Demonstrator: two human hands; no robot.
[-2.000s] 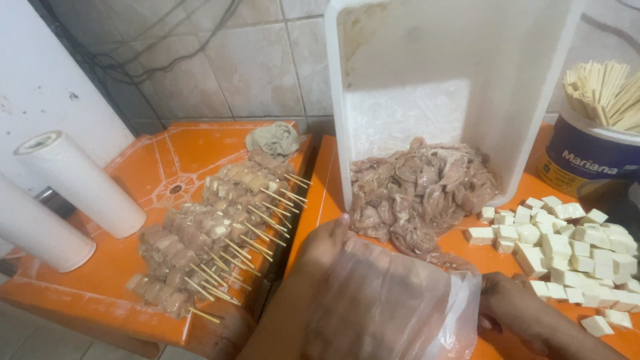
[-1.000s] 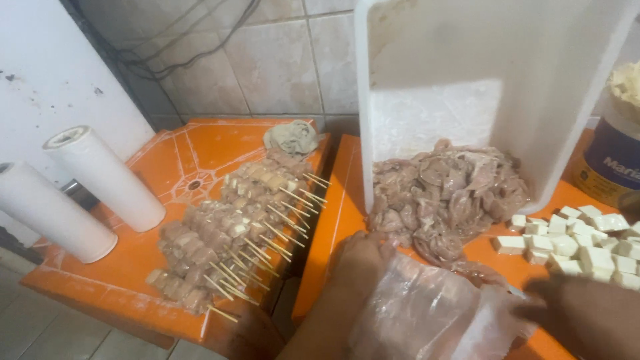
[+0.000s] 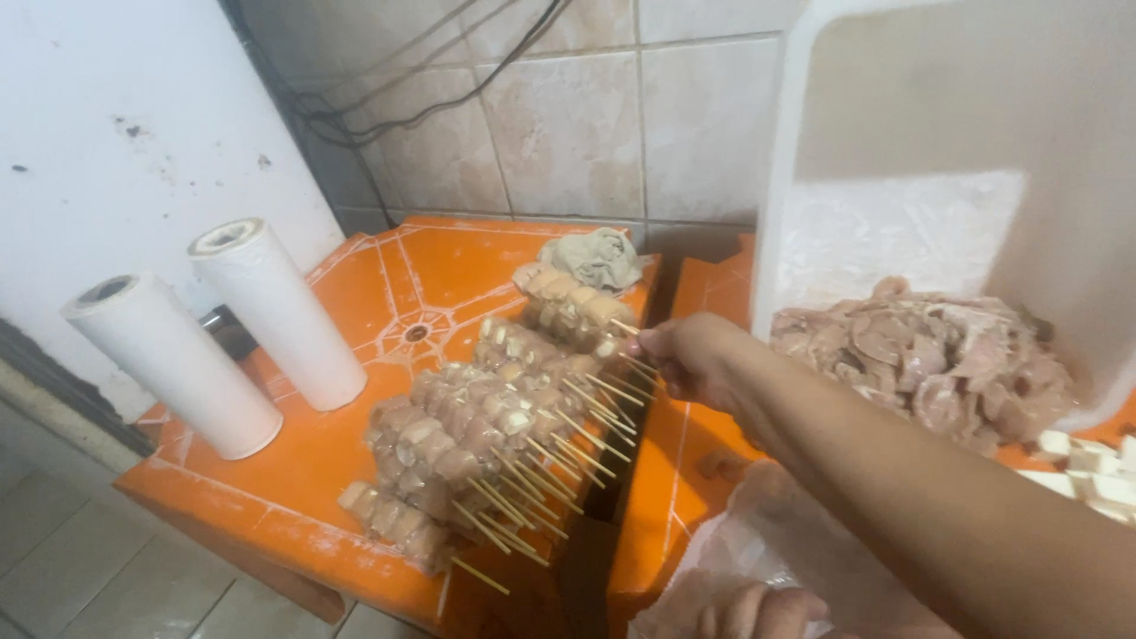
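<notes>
My right hand [image 3: 688, 355] reaches across from the right and pinches the bare stick end of a meat skewer [image 3: 577, 302], at the back of a pile of raw meat skewers [image 3: 470, 417]. The pile's wooden sticks point to the lower right. At the bottom edge, the curled fingers of my left hand [image 3: 763, 612] grip a clear plastic bag [image 3: 745, 550], partly hidden by my right forearm. Raw meat slices [image 3: 941, 364] lie heaped at the mouth of a tilted white plastic bin [image 3: 905, 213]. White cheese-like cubes [image 3: 1096, 466] show at the right edge.
Two white plastic-film rolls [image 3: 177, 364] stand on the left orange table [image 3: 293, 479]. A crumpled cloth [image 3: 595, 257] lies behind the skewers. A narrow gap separates this table from the right orange one [image 3: 657, 497]. Dark cables [image 3: 426, 111] hang along the tiled wall.
My right hand has moved left from beside the plastic bag to the skewer pile and holds a skewer there. My left hand is now lower on the bag. The view has swung left.
</notes>
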